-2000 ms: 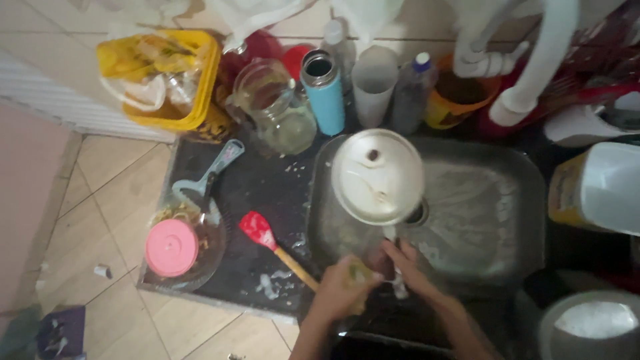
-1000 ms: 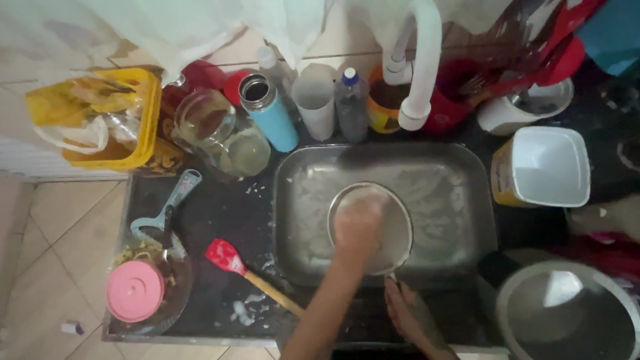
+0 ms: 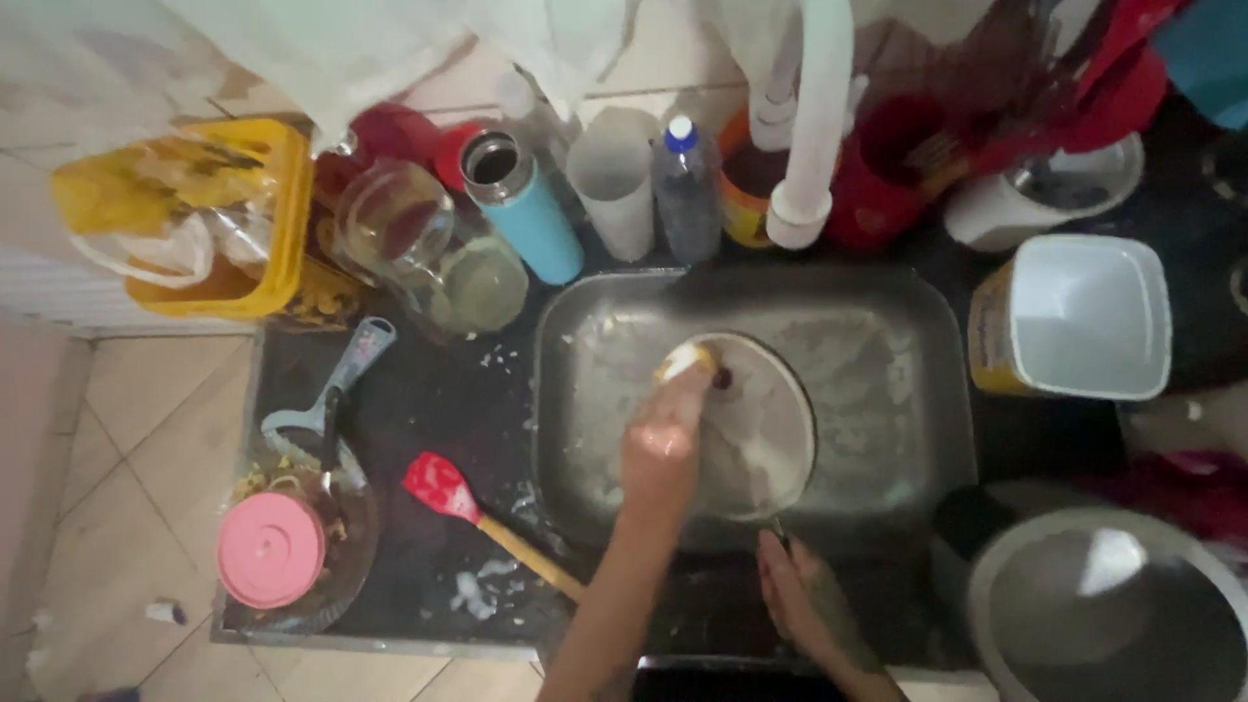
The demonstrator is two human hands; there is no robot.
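Note:
Over the metal sink basin lies a round pale lid or shallow pan with a dark spot near its upper part. My left hand presses a yellow and white sponge on the upper left of its surface. At its lower edge my right hand grips a thin handle, most of which the fingers hide. Left of the basin, a red spatula with a wooden handle rests on the dark counter, near white suds.
A white faucet overhangs the basin's back. Behind stand a blue flask, a cup and a plastic bottle. A white tub and large pot are right; a pink-lidded container is left.
Two seconds ago both hands were together below the round piece. My left hand has since moved onto its surface, and now the sponge shows at its upper left. The view has shifted.

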